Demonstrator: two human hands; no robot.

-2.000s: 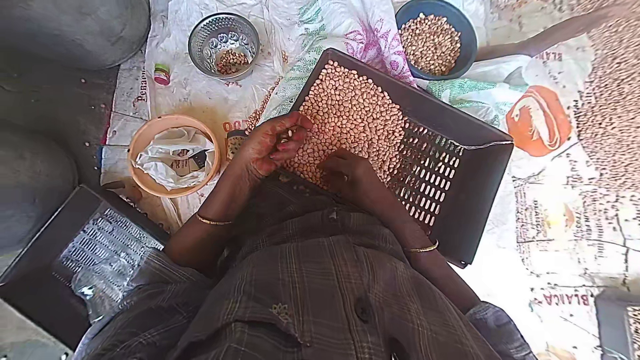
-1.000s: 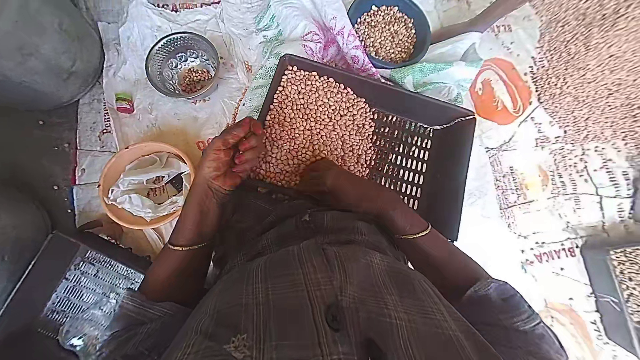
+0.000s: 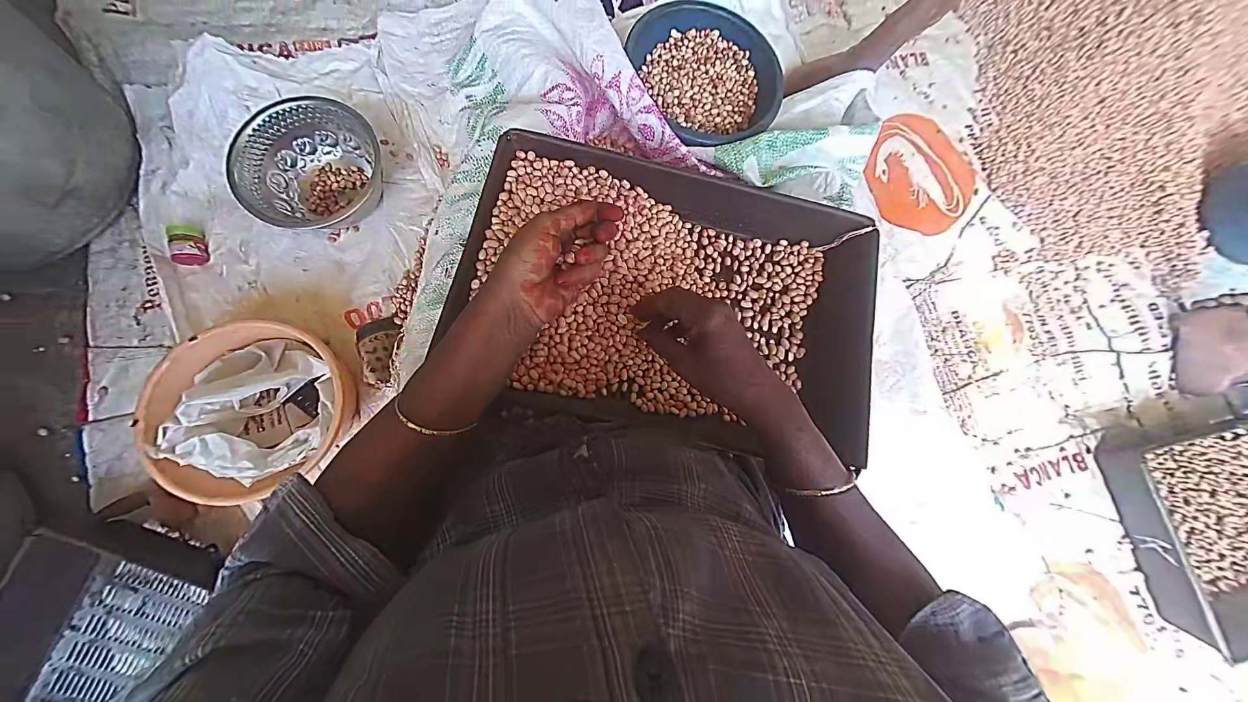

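A dark sieve tray lies at my lap, with shelled peanuts spread over most of its base. Above the left part of the peanuts is my left hand, palm partly up with curled fingers; whether small pieces lie inside them cannot be made out. My right hand reaches down to the peanuts near the middle of the tray, thumb and forefinger slightly apart. A small pale bit shows near its fingertips, and whether it is held is unclear.
A metal bowl with some peanuts and an orange tub with plastic inside stand at left. Beyond the tray, a blue bowl holds peanuts near another person's arm. Peanuts cover the ground at upper right; another tray stands at right.
The peanuts have spread rightward over the slotted part of the tray, which showed bare before. My right hand has come away from the near side toward the middle of the peanuts.
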